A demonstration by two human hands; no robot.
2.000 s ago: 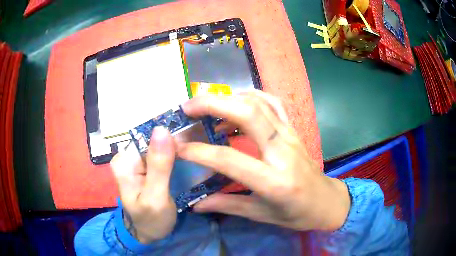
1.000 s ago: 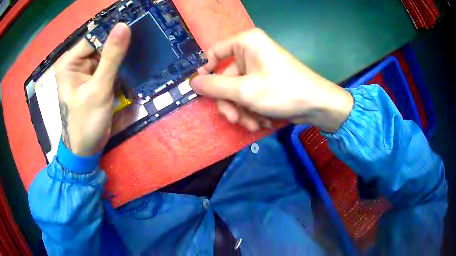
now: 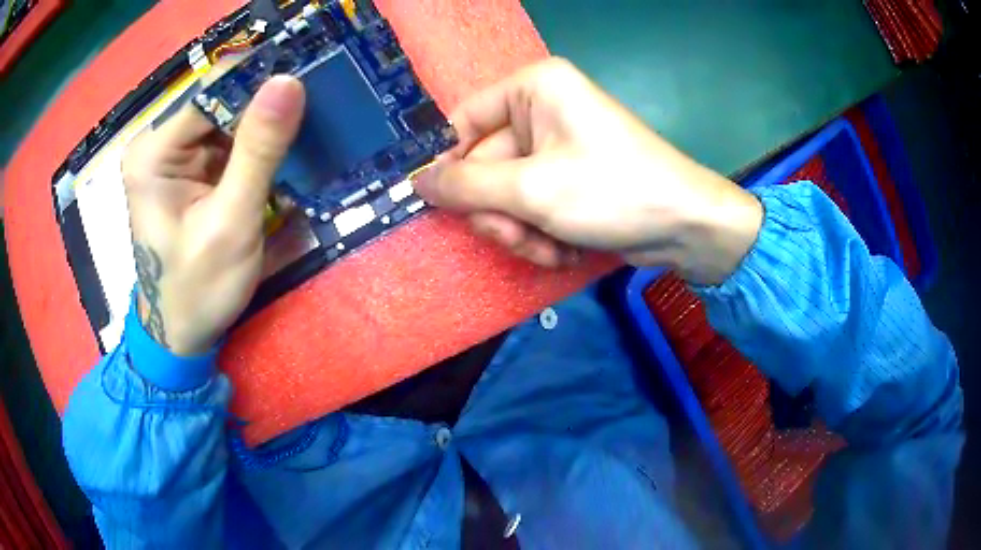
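Observation:
A blue mainboard (image 3: 379,48) with a dark grey shield plate is held over the tablet display assembly (image 3: 99,242), which lies on an orange-red foam pad (image 3: 366,322). My left hand (image 3: 210,204) grips the board's left edge, thumb on top, its other fingers partly hidden under it. My right hand (image 3: 570,177) has thumb and index finger pinched at the board's right corner, by the tablet's edge. Whether those fingertips hold the board or a small part is hidden. Thin red and yellow wires (image 3: 231,43) show beyond the board.
A green mat (image 3: 688,75) lies beyond the pad. A blue bin (image 3: 705,430) with red bags stands by my right sleeve. Stacked red sheets (image 3: 912,24) lie at the far right. A coiled blue cord (image 3: 290,451) hangs near my left sleeve.
The view has turned and shifted toward my lap. The board has turned and is now over the tablet's bay side. In the last second it moved slightly right and nearer me with my left hand.

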